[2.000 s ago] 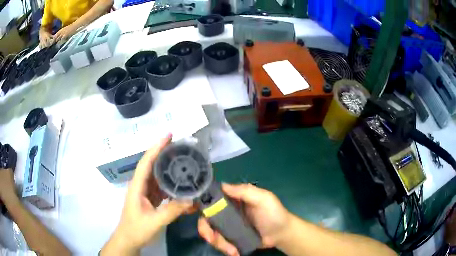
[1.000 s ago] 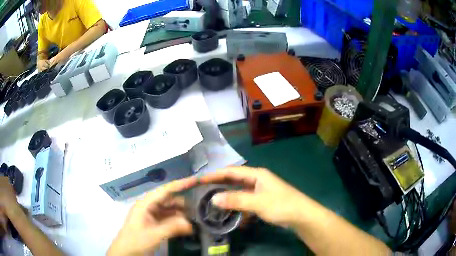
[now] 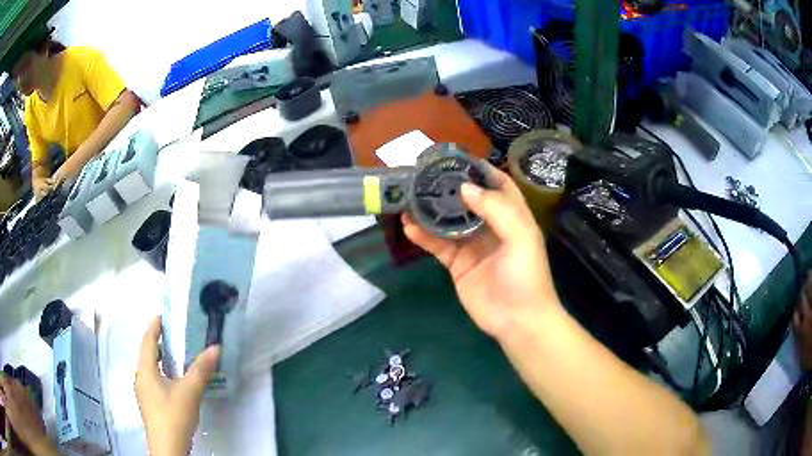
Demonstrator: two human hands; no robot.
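Note:
My right hand (image 3: 490, 249) grips a handheld mini fan (image 3: 325, 193) by its round spoked head, thumb on the head. The grey handle points left, level, with a yellow band at the neck. My left hand (image 3: 178, 383) holds the lower end of a pale blue-grey retail box (image 3: 214, 289), upright, with a fan picture facing me. The box's top end shows a raised pale flap (image 3: 221, 187). Small dark parts with round metal-looking centres (image 3: 392, 387) lie in a heap on the green mat (image 3: 329, 419).
A red-brown wooden box (image 3: 418, 125) is partly behind the fan. A tub of small metal parts (image 3: 545, 165) and a black soldering station (image 3: 623, 258) stand right. Dark cups (image 3: 316, 147), retail boxes (image 3: 80, 383) and a person in yellow (image 3: 76, 102) are left.
My left hand has left the fan and taken hold of the retail box, now raised upright. My right hand has lifted the fan and turned its handle left. The view has shifted; the dark heap now shows.

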